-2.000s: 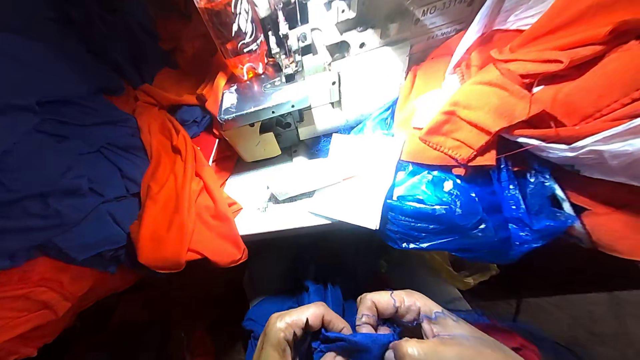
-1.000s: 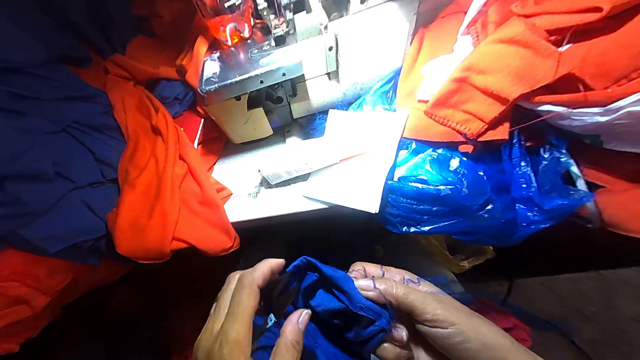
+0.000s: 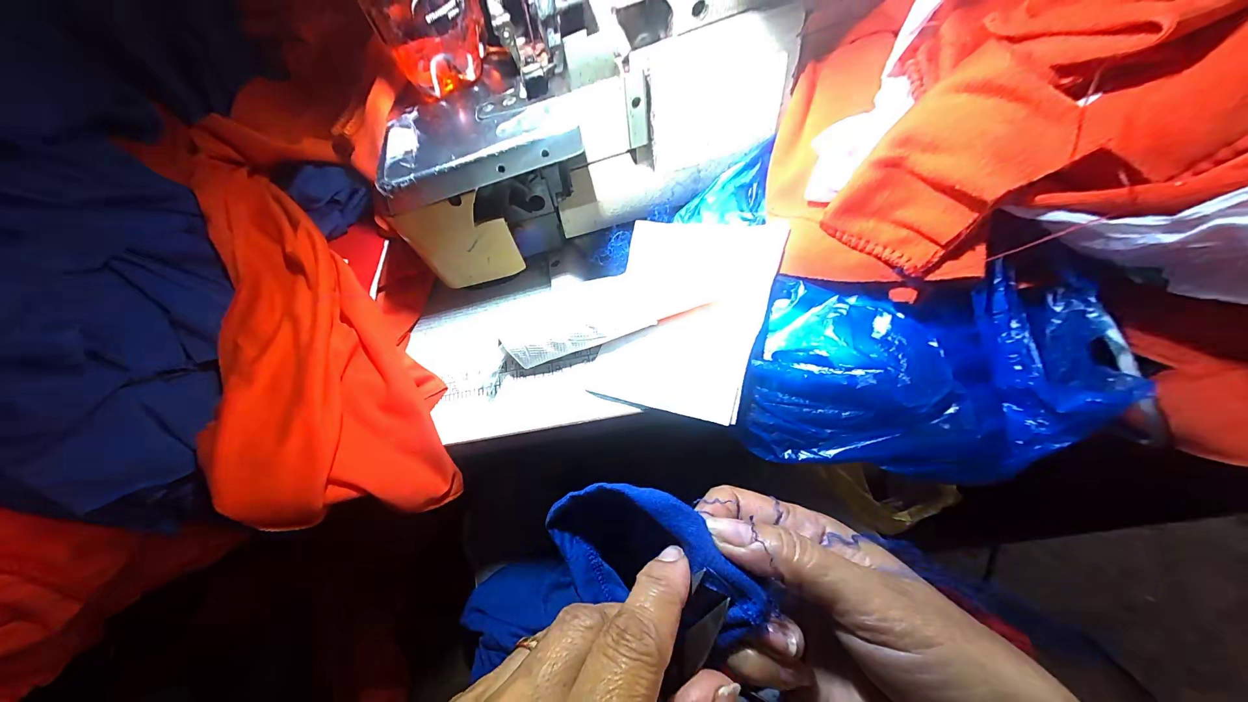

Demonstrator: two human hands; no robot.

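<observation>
A blue fabric piece (image 3: 624, 507) with a rounded, folded edge is between my hands at the bottom centre. My right hand (image 3: 838, 585) pinches its right edge between thumb and fingers, with loose dark thread lying across the fingers. My left hand (image 3: 614, 643) is at the fabric's near side, its index finger extended over the opening. By that hand's fingers is a small dark, pointed thing with a greyish face (image 3: 704, 624); whether it is a blade or something else I cannot tell, and the grip on it is partly hidden.
An overlock sewing machine (image 3: 487, 146) stands on a white table (image 3: 526, 414) with folded white paper (image 3: 692, 341). Orange fabric (image 3: 292, 370) and navy fabric (image 3: 97, 322) hang at the left. At the right lie a blue plastic bag (image 3: 877, 380) and orange garment pieces (image 3: 975, 146).
The blue fabric, bunched low between both hands two seconds ago, is now spread into a rounded opening. My left hand has moved over it from the left side.
</observation>
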